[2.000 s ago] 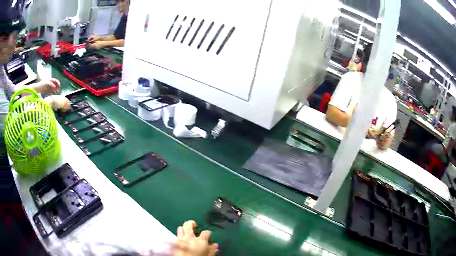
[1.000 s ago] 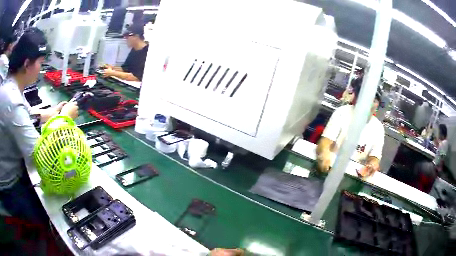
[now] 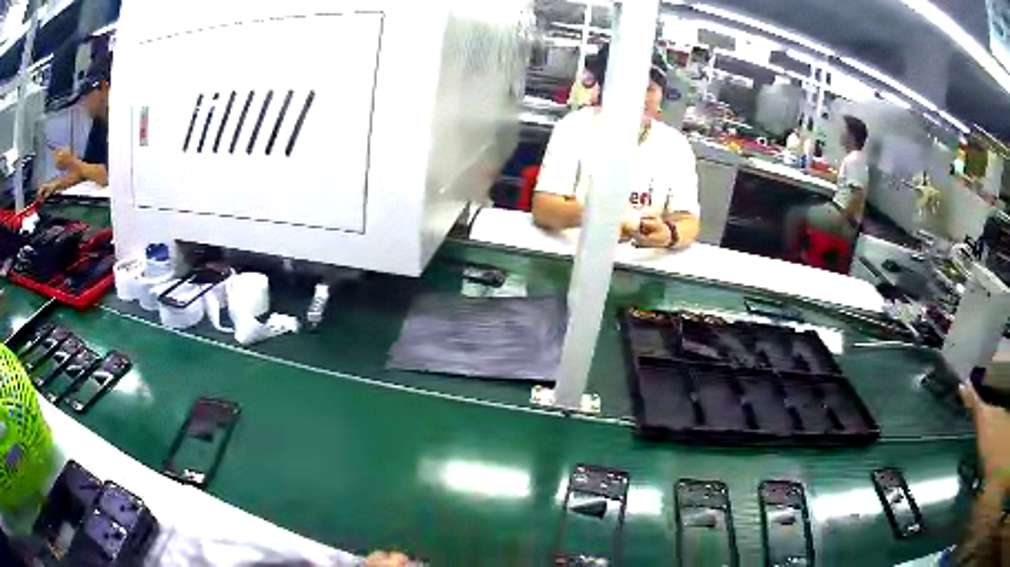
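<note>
Phone middle frames lie singly on the green conveyor belt (image 3: 366, 443): one at left (image 3: 204, 441), several in a row at lower right, such as this one (image 3: 594, 512). Two chunky black phone fixtures (image 3: 115, 523) sit on the white ledge (image 3: 238, 521) at lower left. Only a small part of my left hand (image 3: 393, 559) shows at the bottom edge, with a blurred pale sleeve to its left; its fingers and any hold are hidden. My right hand is not identifiable. A hand and forearm at the right edge seem to be another person's.
A white machine housing (image 3: 266, 133) stands over the line, with white rolls (image 3: 246, 299) beside it. A wrinkled dark sheet (image 3: 478, 334), pale post (image 3: 604, 222) and black compartment tray (image 3: 742, 382) lie beyond the belt. A green fan (image 3: 20, 432) is at left. A person sits opposite.
The view has swung right, bringing the lower-right row of frames and the edge hand into view. My left hand, fingers spread on the belt near a frame earlier, is now mostly cut off.
</note>
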